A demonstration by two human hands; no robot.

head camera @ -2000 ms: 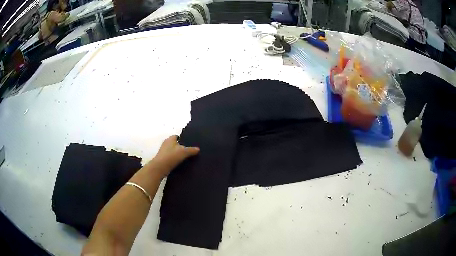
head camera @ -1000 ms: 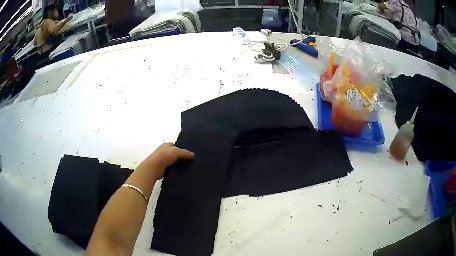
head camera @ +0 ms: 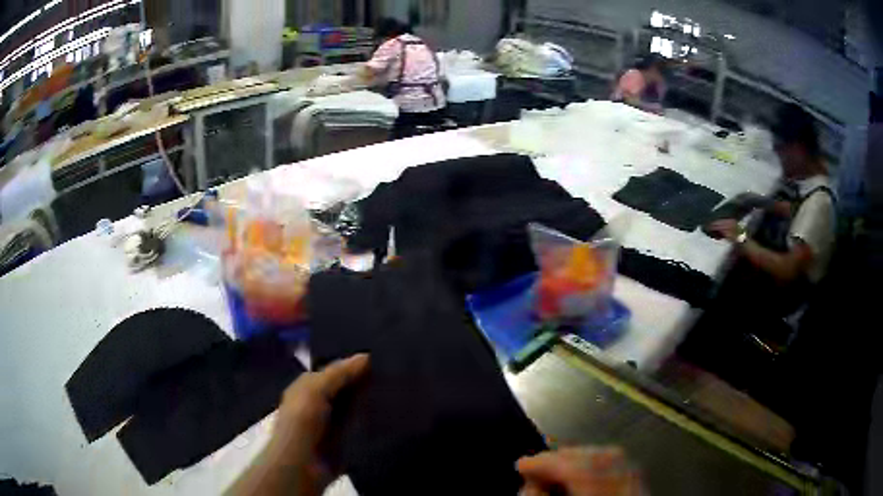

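My left hand (head camera: 324, 402) grips the left edge of a black fabric panel (head camera: 416, 378), thumb on top. The panel is lifted in front of me, between the left tray and the machine bed. My right hand (head camera: 581, 473) is blurred and cut off by the bottom edge, at the panel's lower right corner; I cannot tell whether it grips the cloth. The silver machine bed (head camera: 620, 417), with a green end bracket (head camera: 532, 349) and a yellow strip, lies to the right. More black panels (head camera: 184, 387) lie flat on the white table at the left.
Two bagged red-orange containers (head camera: 266, 262) (head camera: 575, 281) stand on blue trays (head camera: 503, 320). A large black fabric pile (head camera: 474, 194) lies behind the panel. White cables (head camera: 143, 250) lie at the far left. A person (head camera: 808, 223) sits at the right; others (head camera: 411, 73) work farther back.
The view has swung right, bringing the machine bed and other people into view. My left hand now holds a panel up, away from the pieces lying at the left. My right hand has appeared.
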